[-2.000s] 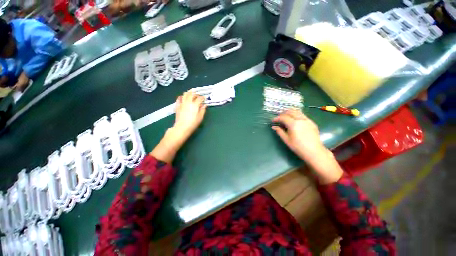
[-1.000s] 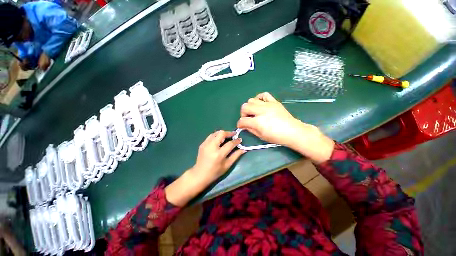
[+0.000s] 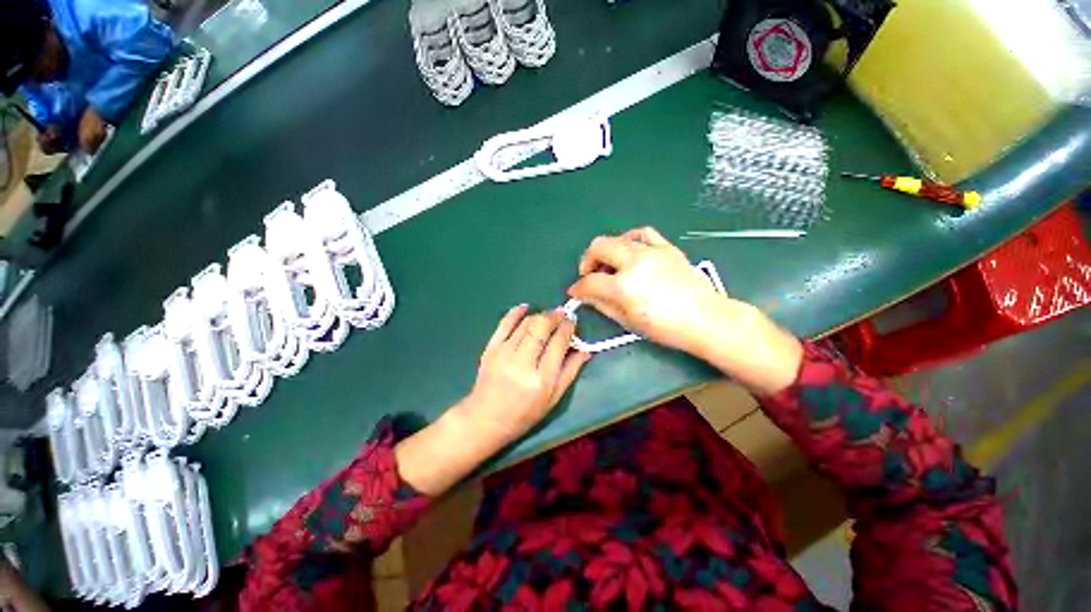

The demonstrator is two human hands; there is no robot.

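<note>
A white plastic frame [image 3: 610, 343] lies at the bench's near edge, partly covered by my hands. My left hand [image 3: 526, 365] grips its left end with the fingertips. My right hand [image 3: 646, 287] is over the frame, its fingertips pinched at the same end; whether a thin strip is between them is too small to tell. Another white frame [image 3: 544, 152] lies on the pale stripe. A single thin strip [image 3: 744, 234] lies beyond my right hand, in front of a bundle of shiny strips [image 3: 766, 167].
Rows of stacked white frames [image 3: 245, 323] fill the left side. More stacked frames [image 3: 485, 42] are at the back. A black fan [image 3: 784, 50], a yellow block [image 3: 957, 78] and a screwdriver [image 3: 927, 189] are at the right. A red stool [image 3: 1029, 281] stands below. A person in blue [image 3: 114, 54] sits far left.
Since two seconds ago, both hands have come together on a frame near the bench edge. Over the last second, the frame's far end has turned outward and shows beyond my right hand.
</note>
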